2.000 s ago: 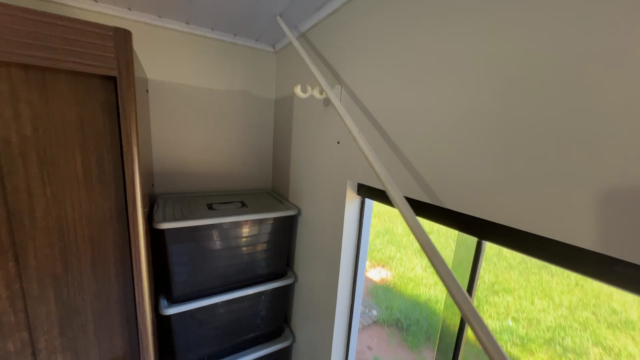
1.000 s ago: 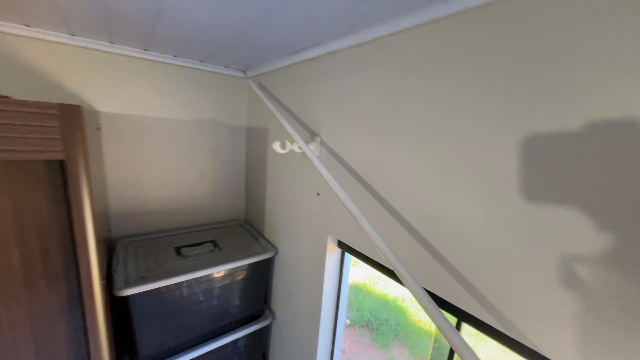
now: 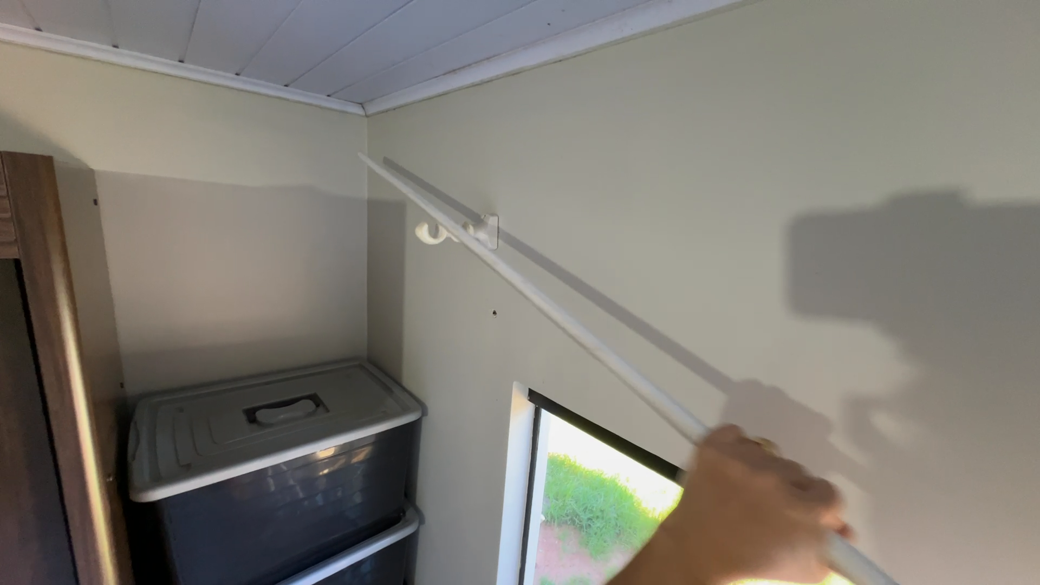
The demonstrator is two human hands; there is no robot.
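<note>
My left hand (image 3: 756,508) is closed around a long white curtain rod (image 3: 569,325) at the lower right. The rod slants from the bottom right up to the left, its far tip close to the room corner. Partway along, it crosses in front of a white double curtain-rod bracket (image 3: 487,231) fixed to the wall, its open hook (image 3: 431,234) showing on the left. Whether rod and bracket touch, I cannot tell. My right hand is out of view.
A window (image 3: 601,496) with a dark top frame lies below the rod. Stacked dark storage bins with grey lids (image 3: 203,435) stand in the corner beside a wooden cabinet (image 3: 69,366). The panelled ceiling (image 3: 244,41) is above.
My left hand has come into view, holding the rod. The rod's far tip, which appeared at the ceiling corner, now shows lower. The view has shifted.
</note>
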